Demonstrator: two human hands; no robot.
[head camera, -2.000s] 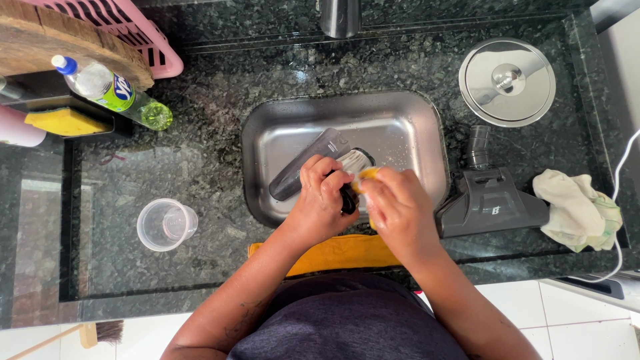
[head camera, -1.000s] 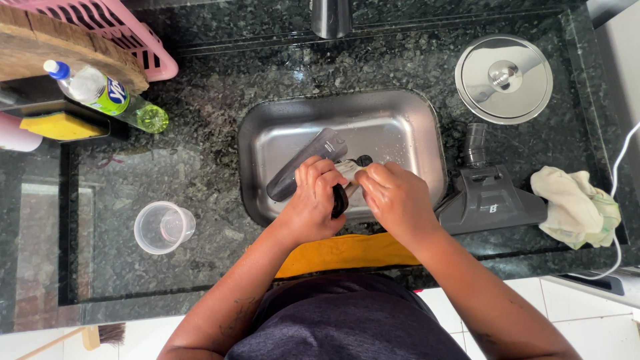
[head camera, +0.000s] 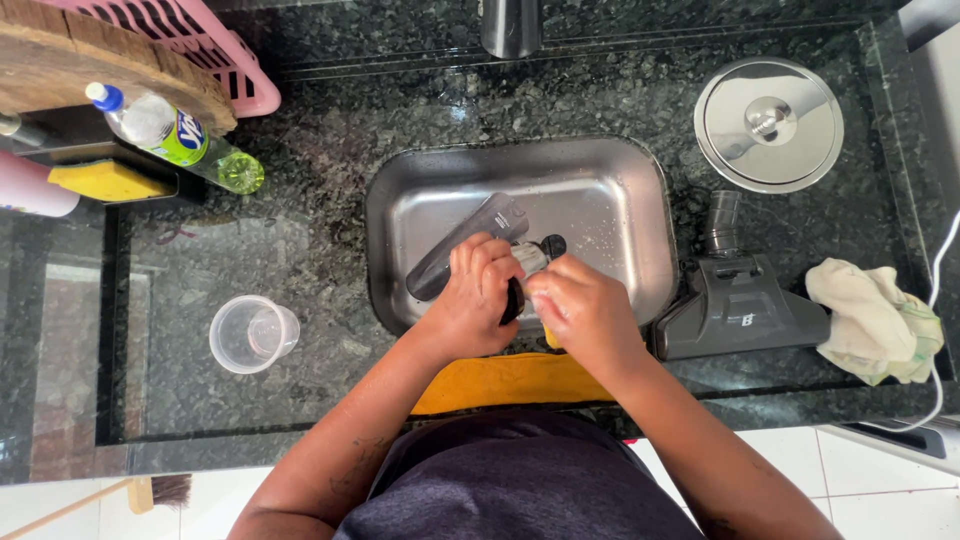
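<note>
Over the front of the stainless steel sink (head camera: 645, 225), my left hand (head camera: 476, 300) grips a small black round part (head camera: 513, 301), mostly hidden by its fingers. Touching its right side is my right hand (head camera: 581, 311), closed on a yellow sponge (head camera: 552, 337) of which only an edge shows. Behind both hands, in the sink, lie a dark translucent plastic vacuum part (head camera: 469, 244), set at a slant, and a pale part with a black end (head camera: 532, 256). An orange cloth (head camera: 510, 381) lies along the sink's front edge.
Right of the sink are a gray vacuum floor head (head camera: 742, 307), a crumpled cloth (head camera: 874, 322), a white cord (head camera: 937, 285) and a round metal lid (head camera: 769, 124). Left are a clear plastic cup (head camera: 253, 334), a detergent bottle (head camera: 180, 139) and another yellow sponge (head camera: 112, 180). A faucet (head camera: 511, 28) stands behind.
My right hand has shifted a little around the black part, while my left hand keeps its grip. The yellow of the sponge, barely visible one second ago, shows below my right hand.
</note>
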